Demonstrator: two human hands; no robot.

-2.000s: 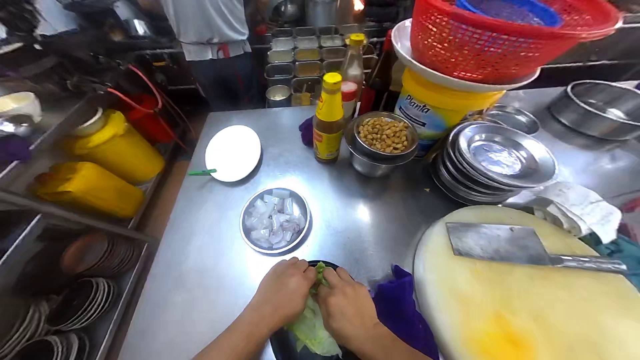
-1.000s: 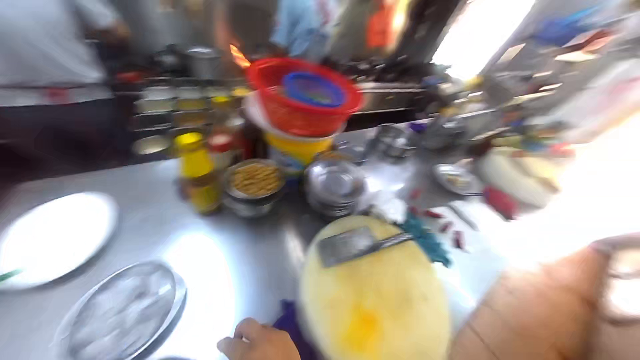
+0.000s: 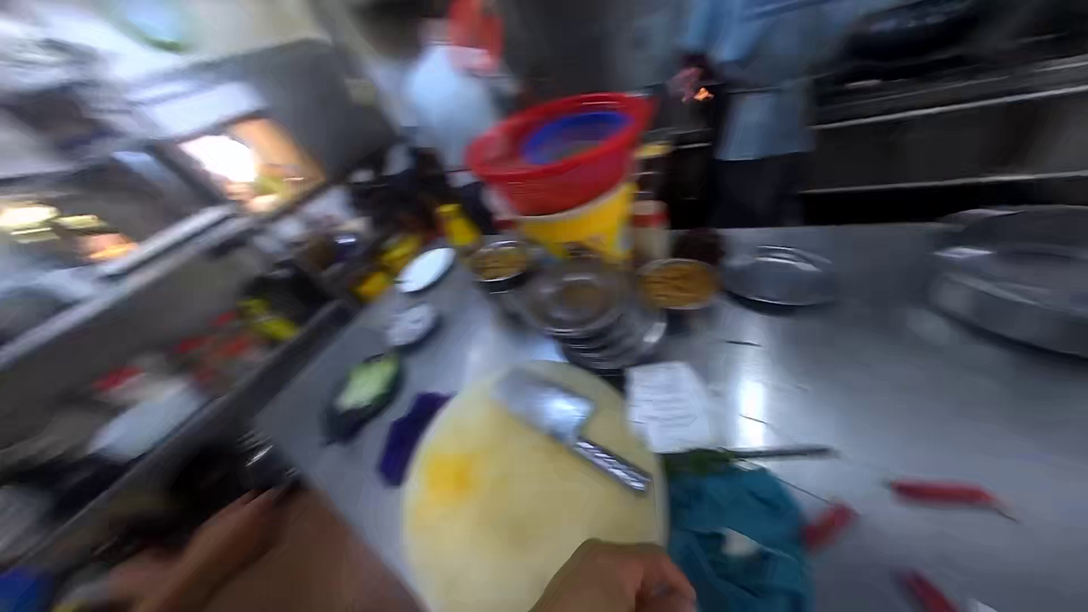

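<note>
A round pale cutting board (image 3: pixel 484 527) lies on the steel table, with a cleaver (image 3: pixel 548 412) flat on its upper part. At the bottom edge, my right hand (image 3: pixel 625 578) is over the board's near right side, fingers curled; whether it holds anything is unclear. The cleaver's handle is the nearest tool to it. Low on the left, my left hand (image 3: pixel 251 518) is blurred beside a dark, indistinct area, and its fingers cannot be made out. A teal cloth (image 3: pixel 739 535) is right of the board. Left of it are a purple cloth (image 3: pixel 408 438) and a dark dish with green leaves (image 3: pixel 370 387).
Behind the board stand stacked steel bowls (image 3: pixel 586 314), a yellow tub (image 3: pixel 586 225) under a red basket (image 3: pixel 561 161), and a bowl of nuts (image 3: pixel 677 285). Red chillies (image 3: pixel 948 493) and a paper with writing (image 3: pixel 669 406) lie on the right. Two people are beyond the table.
The view has swung widely. Both hands were together at the green leaves two seconds ago; now they are apart, and the leaves lie in the dark dish away from them.
</note>
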